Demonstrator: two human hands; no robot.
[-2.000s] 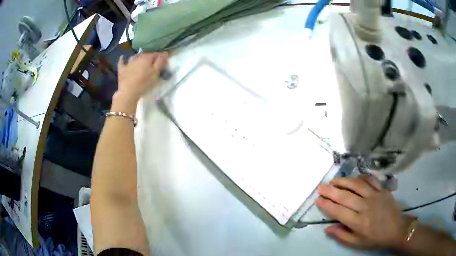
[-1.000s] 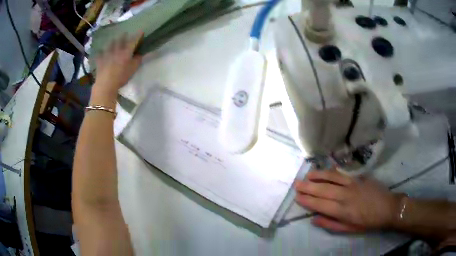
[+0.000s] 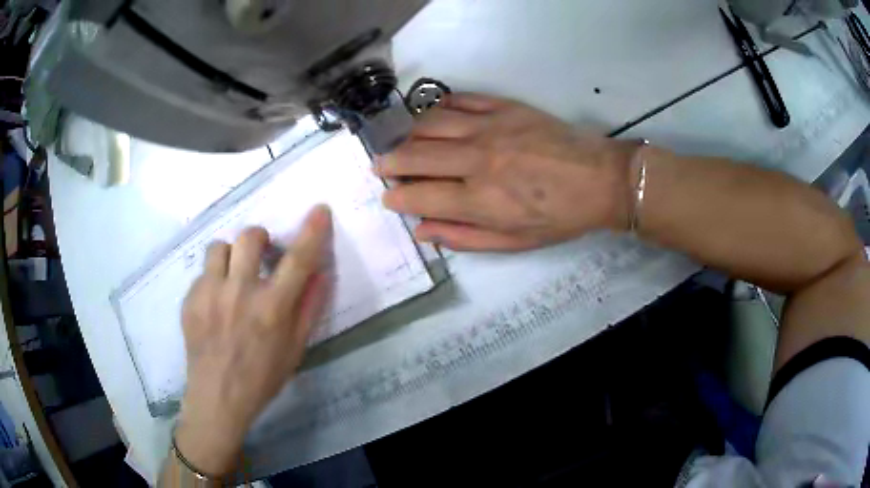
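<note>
The white paper pattern lies flat on the green fabric panel, which shows as a narrow border along its near edge. The pattern's right end is by the sewing machine's needle area. My left hand rests on the pattern with bent, spread fingers and grips nothing. My right hand lies flat at the pattern's right edge, fingertips beside the metal parts under the head, and grips nothing that I can see. The needle tip is hidden.
The grey-white sewing machine head fills the upper left. A slim black pointed tool lies at the upper right. A printed ruler runs along the table's front edge, with my dark-covered lap below. White lamp stands at the left.
My left hand has come from the green cloth at the back left onto the pattern. My right hand stays at its right end. The view has shifted, with the machine head now upper left.
</note>
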